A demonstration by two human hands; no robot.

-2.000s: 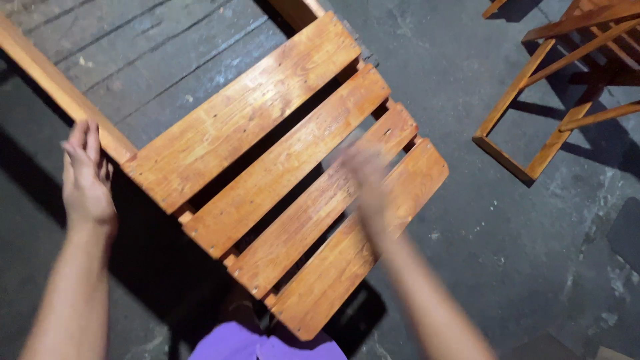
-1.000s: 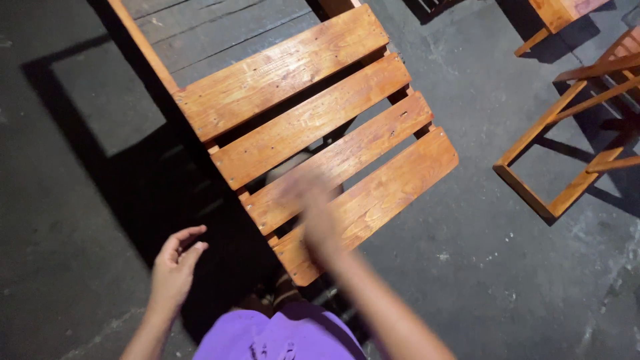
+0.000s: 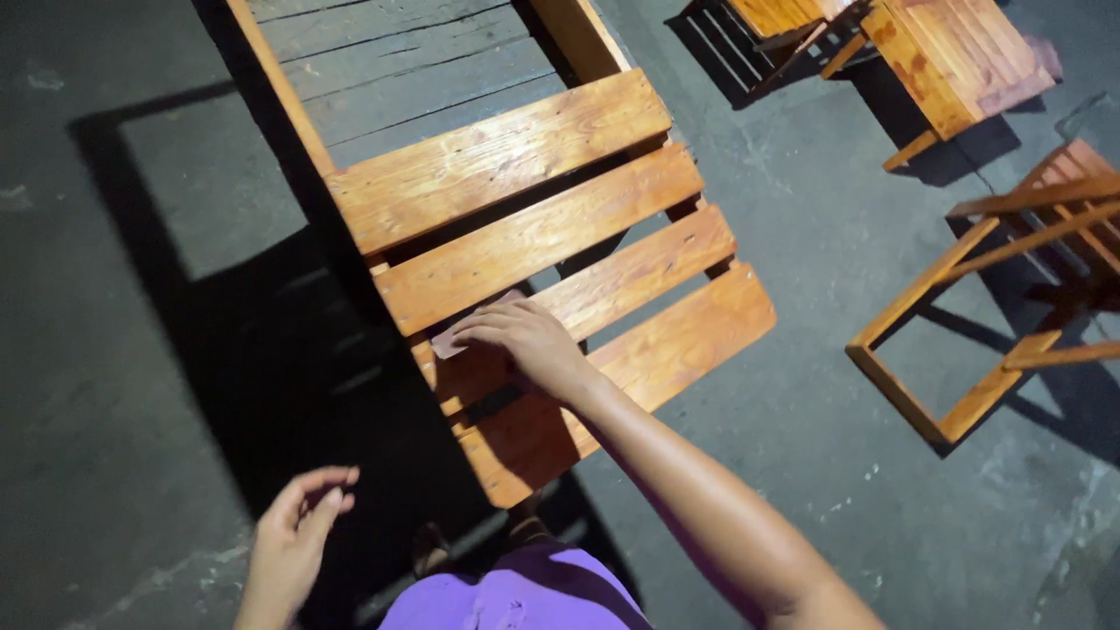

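Note:
Varnished wooden slats (image 3: 542,241) lie side by side with gaps between them on a surface of dark boards (image 3: 420,66). My right hand (image 3: 525,341) presses a folded brownish sheet, which looks like sandpaper (image 3: 451,339), onto the left part of the third slat (image 3: 639,267). The palm hides part of the sheet. Below and left of the slats, my left hand (image 3: 302,525) hangs in the air, fingers curled and apart, holding nothing. The slat nearest me (image 3: 691,337) has rounded corners and lies partly in my arm's shadow.
A wooden rail (image 3: 284,87) runs along the left of the boards, and another (image 3: 582,39) along their right. On the grey concrete floor at right stand a wooden folding frame (image 3: 901,394) and a small slatted wooden table (image 3: 958,61). My feet are just below the slats.
My left hand was beside the left rail two seconds ago and is now lower, away from the wood. My right hand has moved left over the slats. The view has shifted.

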